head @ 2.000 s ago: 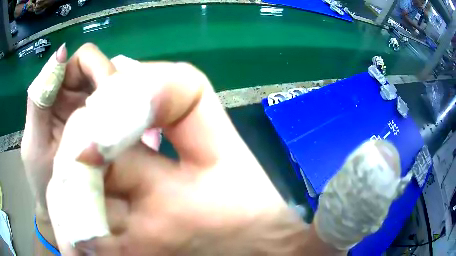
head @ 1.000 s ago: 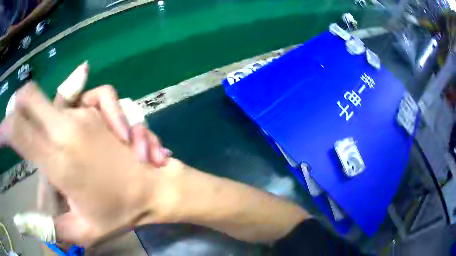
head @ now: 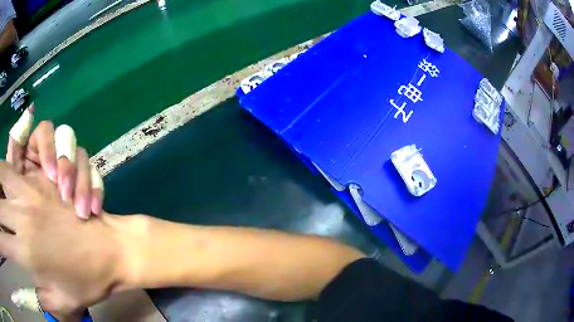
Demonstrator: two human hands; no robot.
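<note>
My right hand (head: 69, 245) lies at the lower left, back up, its forearm reaching in from the lower right in a dark sleeve. My left hand (head: 75, 173) is clasped with it; its fingers, several with off-white wraps, bend over the back of my right hand. My right fingers are partly hidden or cut off by the left edge. No product part shows in either hand. A white housing shell (head: 413, 170) lies on the blue corrugated sheet (head: 352, 113) at the right, away from both hands.
More pale shells lie along the blue sheet's far edge (head: 408, 26) and right edge (head: 487, 105); others show beneath it. The green conveyor belt (head: 189, 56) with a worn pale rim runs behind. Dark mat (head: 208, 163) lies between. Part of a person (head: 7, 34) shows top left.
The clasped hands have moved left and down in view, away from close to the camera. The view has turned right, so the blue sheet sits further left and its shell shows uncovered.
</note>
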